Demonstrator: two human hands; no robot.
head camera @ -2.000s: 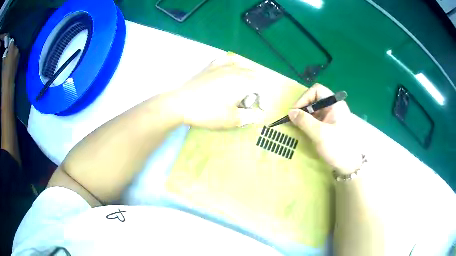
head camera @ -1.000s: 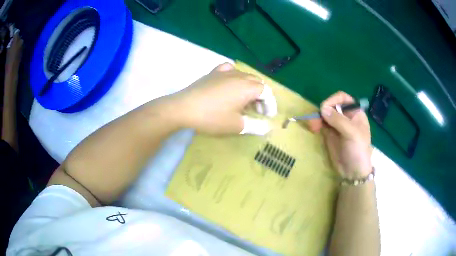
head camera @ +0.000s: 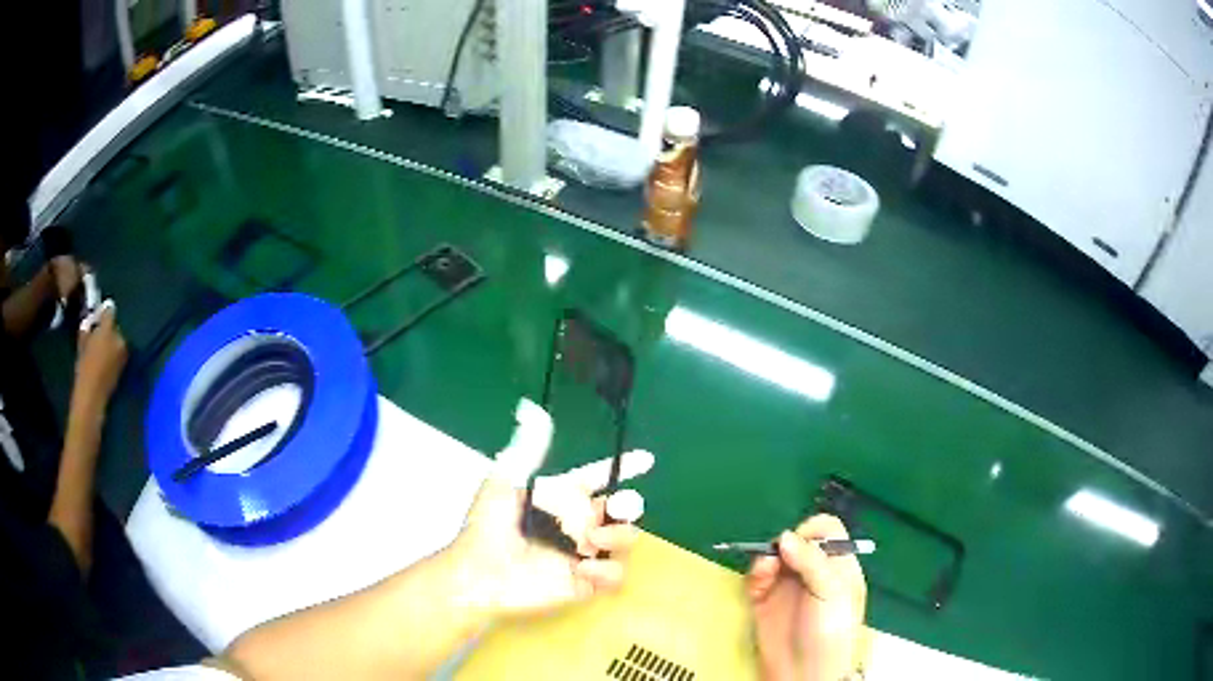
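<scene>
A black phone middle frame [head camera: 623,439] stands up from my left hand [head camera: 539,539], with its solid camera end at the top and its lower end at my palm. White finger cots cover some left fingertips. My right hand [head camera: 814,585] holds dark tweezers [head camera: 785,547] between thumb and fingers, tip pointing left; I cannot tell if the tip holds anything. Small black adhesive pieces [head camera: 652,664] lie in rows on the yellow paper sheet [head camera: 692,605], cut off by the bottom edge.
A blue reel [head camera: 339,446] with a black stick [head camera: 226,450] across it is at left. More phone frames [head camera: 918,532] lie on the green conveyor belt [head camera: 984,439]. Beyond stand an orange-brown bottle [head camera: 672,186] and a pale tape roll [head camera: 835,204]. Another person's hands [head camera: 96,326] are at far left.
The view has tilted up towards the belt and machines. My left hand has moved from the yellow paper to the belt side and turned palm up with a phone frame. My right hand still holds the tweezers.
</scene>
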